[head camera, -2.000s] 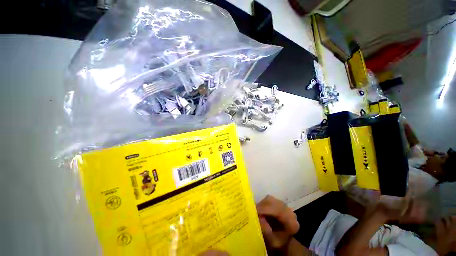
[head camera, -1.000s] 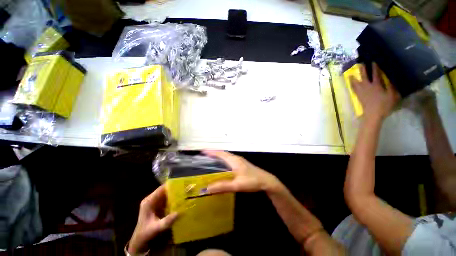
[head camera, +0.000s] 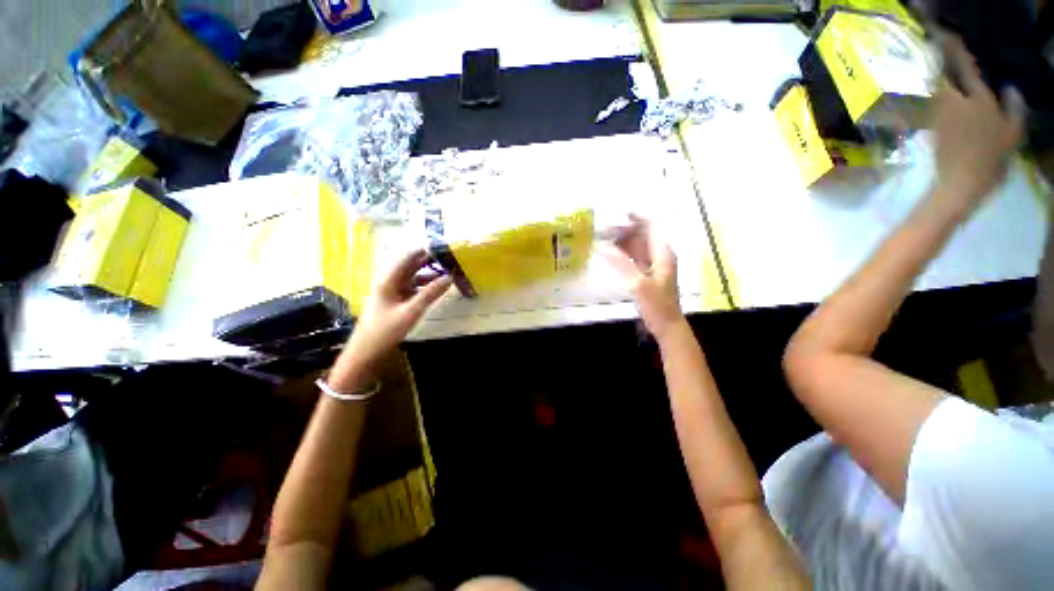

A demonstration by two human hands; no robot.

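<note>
A yellow printed box with a black left end (head camera: pixel 520 256) is held on its side at the white table's front edge. My left hand (head camera: pixel 399 306) grips the black end with its fingers. My right hand (head camera: pixel 650 275) is at the box's right end, fingers curled beside it; it is blurred, and whether it holds clear wrap there cannot be told. A larger yellow box with a black base (head camera: pixel 283 260) stands to the left. Small silver-white accessories (head camera: pixel 462 167) lie behind the held box, beside a clear bag of them (head camera: pixel 370 144).
Wrapped yellow boxes (head camera: pixel 125 245) stand far left, near a brown paper bag (head camera: pixel 173 75). A smartphone (head camera: pixel 480 77) lies on the black mat (head camera: pixel 555 102). At right, another person's arm (head camera: pixel 873 289) reaches toward yellow boxes (head camera: pixel 815 133). An open carton (head camera: pixel 399 462) with yellow boxes is below the table.
The yellow box and both my hands have moved from over my lap up to the table edge. The box has turned on its side. The neighbour's hand has moved up and right.
</note>
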